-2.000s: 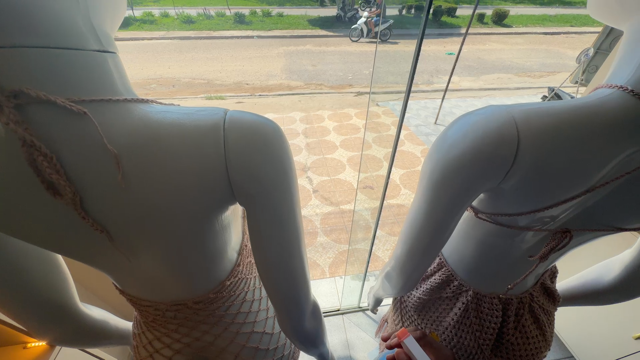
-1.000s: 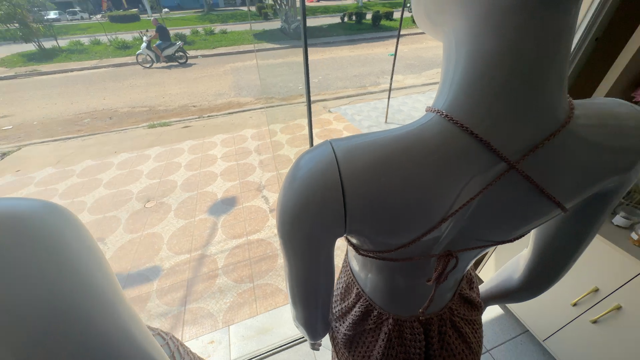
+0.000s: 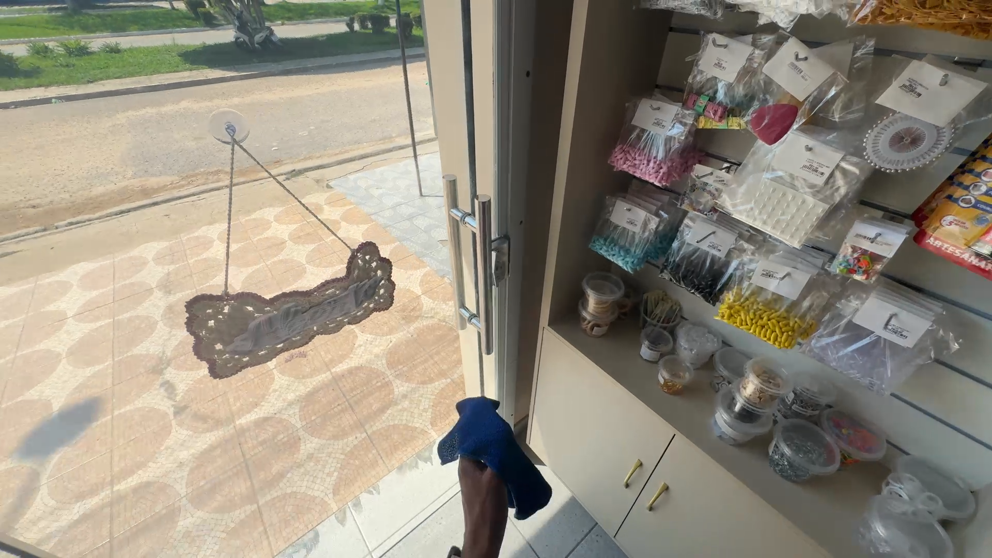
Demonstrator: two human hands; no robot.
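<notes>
My right hand (image 3: 478, 471) is in the lower middle, grasping a dark blue cloth (image 3: 496, 449) near the bottom of the glass door's edge. The cloth hangs over the fingers and down to the right. Above it, a metal door handle (image 3: 484, 275) stands upright. To the upper left, a dark crocheted hanging with a scalloped border (image 3: 298, 314) is suspended by cords from a round suction hook (image 3: 229, 126) on the glass. Whether the cloth touches the glass cannot be told. My left hand is out of view.
On the right, packets of craft supplies (image 3: 767, 306) hang on a slatted wall. Below them, lidded plastic tubs (image 3: 804, 449) stand on a shelf above a cabinet with brass handles (image 3: 657, 496). Paving (image 3: 194, 434) and a road lie beyond the glass.
The view has swung far to the right, from the mannequins to the door and shelves. A hand with the blue cloth now shows; one second ago no hand was in view.
</notes>
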